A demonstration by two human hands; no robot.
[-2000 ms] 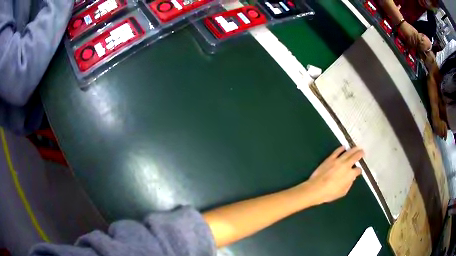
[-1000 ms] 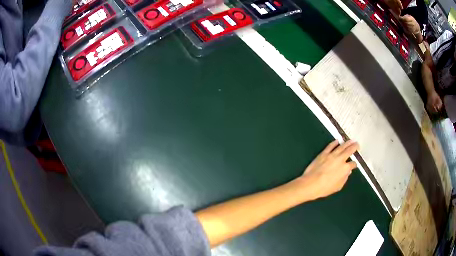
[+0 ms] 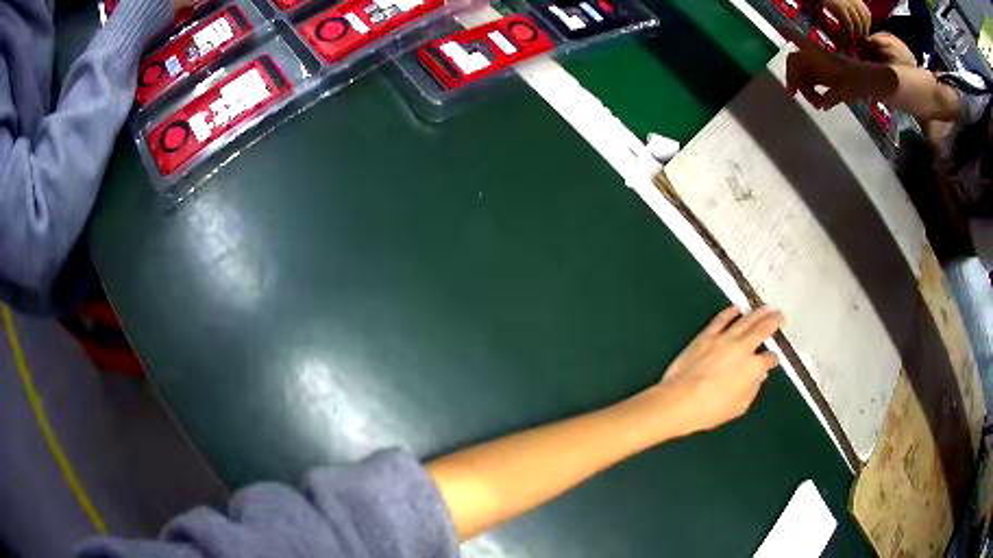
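My left hand [image 3: 719, 371] lies palm down on the dark green bench [image 3: 425, 294], with its fingertips at the pale edge strip beside the white board [image 3: 806, 262]. Its fingers are a little apart and no object shows in it. The forearm comes in from the bottom left in a grey sleeve. My right hand is out of the picture. Red housings with white patches [image 3: 218, 114] lie in clear blister trays at the top left. Another tray holds a red housing [image 3: 485, 49] and a black housing [image 3: 583, 15].
A brown board [image 3: 909, 480] adjoins the white board. A white slip [image 3: 798, 523] lies at the bottom right. A small white object [image 3: 661, 146] sits by the strip. A neighbour's grey sleeve [image 3: 54, 174] is at the left. Across the belt, another person's hand [image 3: 822, 79] is over the white board's far end.
The view has shifted slightly, with the trays now a little further left. The person opposite has brought a hand over the far end of the white board. My left hand stays at the strip.
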